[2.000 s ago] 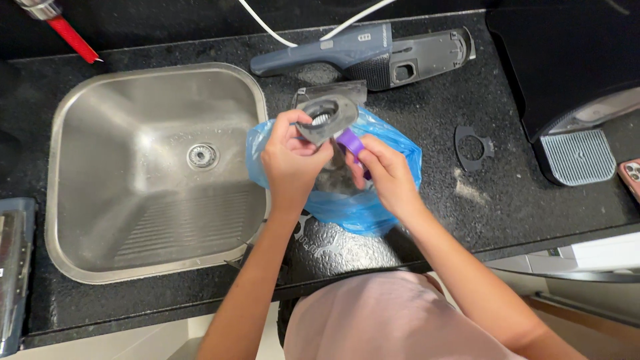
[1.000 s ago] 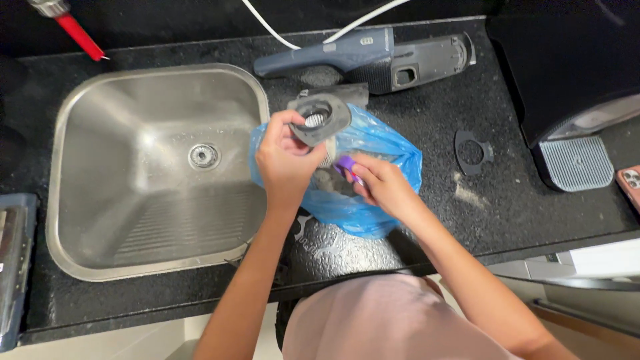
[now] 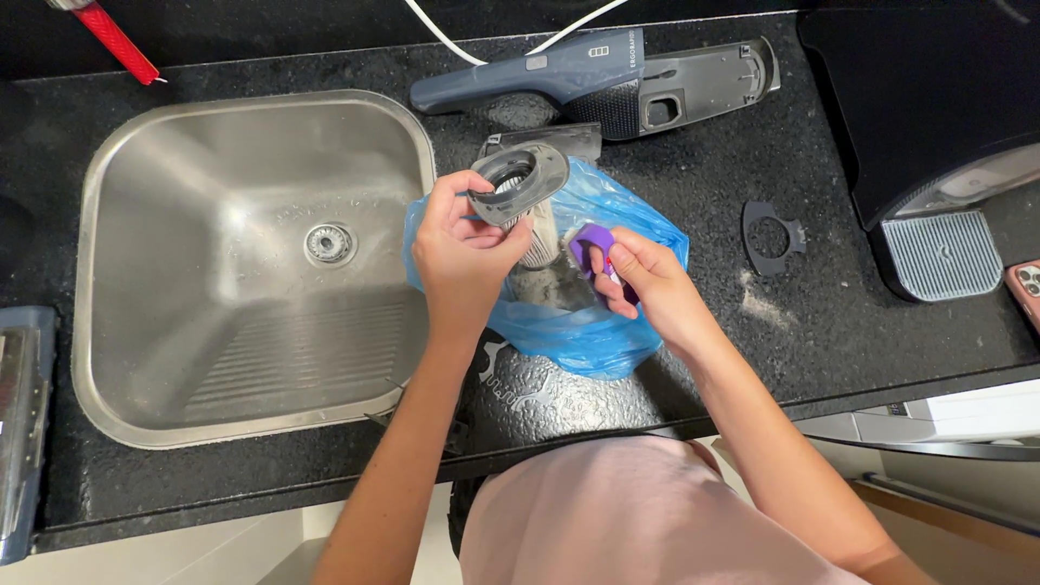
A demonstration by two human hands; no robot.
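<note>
My left hand (image 3: 467, 244) grips a pleated vacuum filter (image 3: 536, 236) by its grey plastic collar, tilted over an open blue plastic bag (image 3: 601, 345). In my right hand (image 3: 642, 272) is a purple-handled brush (image 3: 593, 240), its bristles beside the filter's dusty pleats. Grey dust lies inside the bag. Behind the bag rests the blue-grey body of a handheld vacuum cleaner (image 3: 605, 73), with a clear plastic part (image 3: 581, 140) partly hidden behind the filter. A flat dark plastic ring piece (image 3: 756, 244) lies on the counter to the right of the bag.
A steel sink (image 3: 260, 171) is set in the black counter at the left. Pale dust (image 3: 762, 301) is spilled below the ring piece. Farther right stand a black appliance with a ribbed tray (image 3: 942, 253) and a phone (image 3: 1030, 280). A clear container (image 3: 24, 431) sits at the left edge.
The brush in my right hand has moved down from near the filter's collar to beside its pleats. My left hand still holds the filter over the bag.
</note>
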